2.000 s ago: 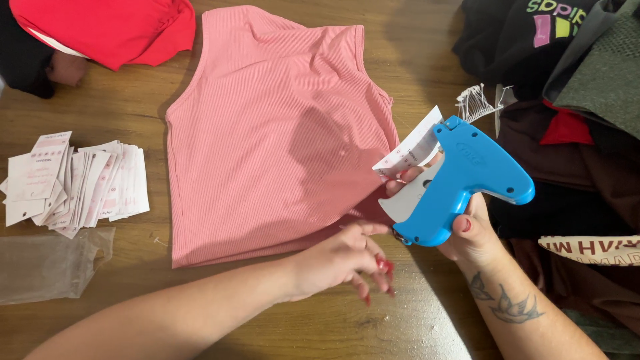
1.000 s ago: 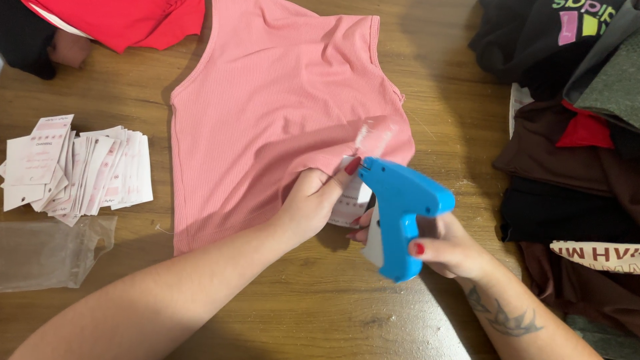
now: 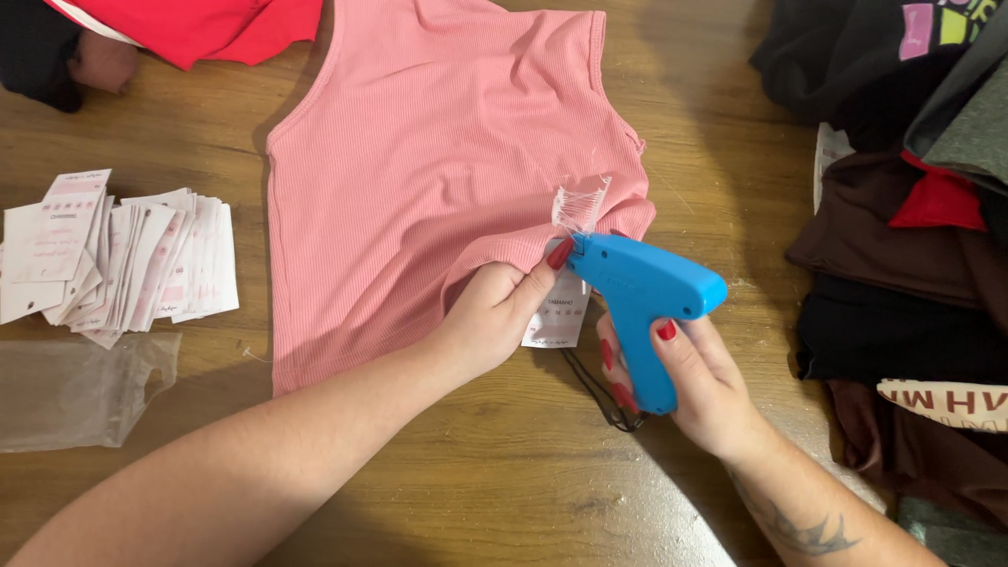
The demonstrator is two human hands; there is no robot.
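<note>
A pink ribbed sleeveless top point(image 3: 417, 157) lies on the wooden table. My left hand point(image 3: 496, 315) pinches its lower edge, with the thumb at the tip of a blue tagging gun point(image 3: 642, 299). My right hand point(image 3: 693, 370) is closed around the gun's handle. A white paper tag point(image 3: 557, 315) hangs below the gun's nose, beside my left fingers. A strip of clear plastic tag fasteners point(image 3: 581, 206) stands up from the nose, over the fabric. Whether the needle is through the cloth is hidden. A black cord point(image 3: 598, 394) hangs at the handle's base.
Piled paper tags point(image 3: 150, 260) lie at the left, above a clear plastic bag point(image 3: 79, 394). Red cloth point(image 3: 213, 27) and black cloth point(image 3: 35, 55) are at the top left. Several folded dark garments point(image 3: 906, 236) line the right side. A loose fastener point(image 3: 256, 356) lies near the top.
My left hand, apart from the cloth two seconds ago, has taken hold of the top's lower edge. The tagging gun has turned and moved to that edge, and the tag now hangs at its nose.
</note>
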